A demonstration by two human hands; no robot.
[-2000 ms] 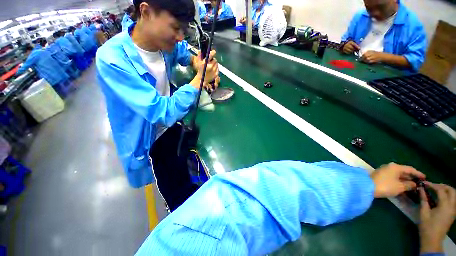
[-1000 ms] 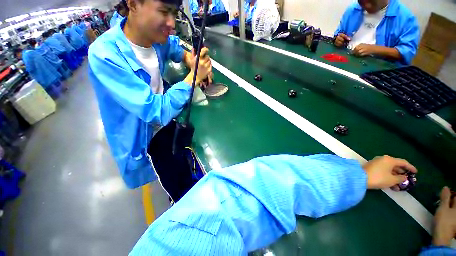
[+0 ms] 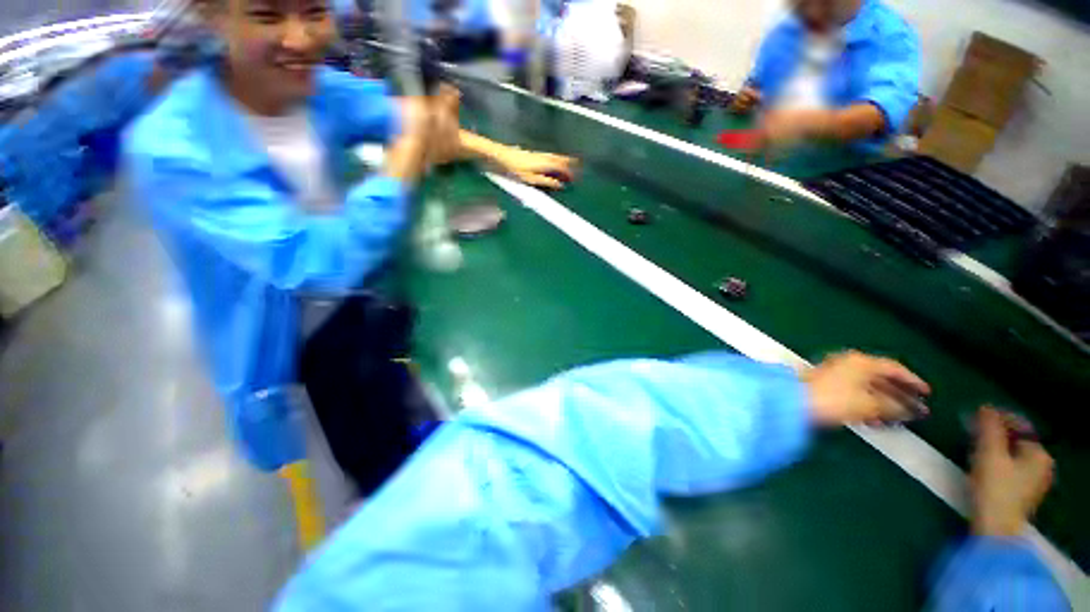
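Observation:
My left hand [image 3: 870,390] is over the white edge strip [image 3: 669,287], its fingers curled around a small dark device unit, mostly hidden and blurred. My right hand [image 3: 1010,472] is apart from it, to the right over the belt side. Something dark shows at its fingertips, too blurred to name. One black device unit [image 3: 733,287] lies on the green conveyor belt [image 3: 789,257] beyond the strip. Another unit [image 3: 637,216] lies farther up the belt.
A neighbour in a blue smock [image 3: 257,227] stands at left, one hand [image 3: 538,167] reaching over the belt. A greyish disc [image 3: 476,219] lies near them. A black gridded tray [image 3: 920,203] is across the belt, beside a seated worker [image 3: 837,78]. A white fan [image 3: 589,50] stands behind.
The view has shifted and blurred. My right hand has come further into view. The neighbour's hand has reached out across the belt, and their face has turned toward me.

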